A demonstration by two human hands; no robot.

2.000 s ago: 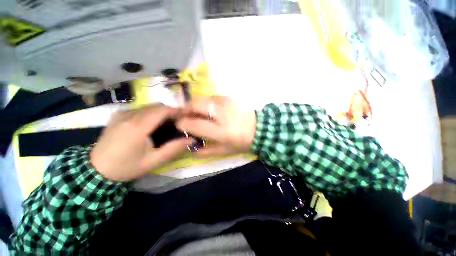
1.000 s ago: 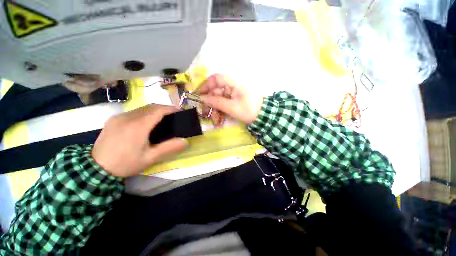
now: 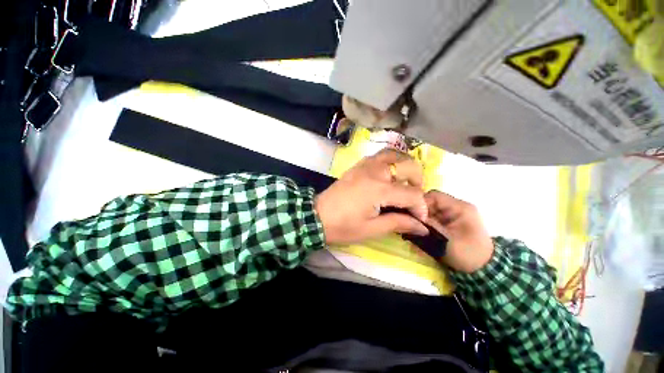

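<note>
A black webbing strap [image 3: 211, 151] lies flat on the white table and runs under my left wrist. My left hand [image 3: 371, 197] is closed on the strap near its end, in front of the machine head. My right hand [image 3: 462, 229] pinches the same strap beside it, and the short strap end [image 3: 429, 240] shows between and below the fingers. The fingers hide any buckle there. The sewing machine head [image 3: 451, 87] is above and behind my hands, with its needle area partly hidden.
More black straps [image 3: 196, 69] lie at the back left, with several metal buckles [image 3: 44, 109] at the far left. Yellow tape [image 3: 575, 211] and orange-red threads [image 3: 575, 291] lie on the right, beside a clear plastic bag [image 3: 637, 233]. Dark cloth covers my lap.
The view has swung left, so the machine head now stands further right. My right hand has moved from beside the needle area, where it held a metal piece, onto the strap end.
</note>
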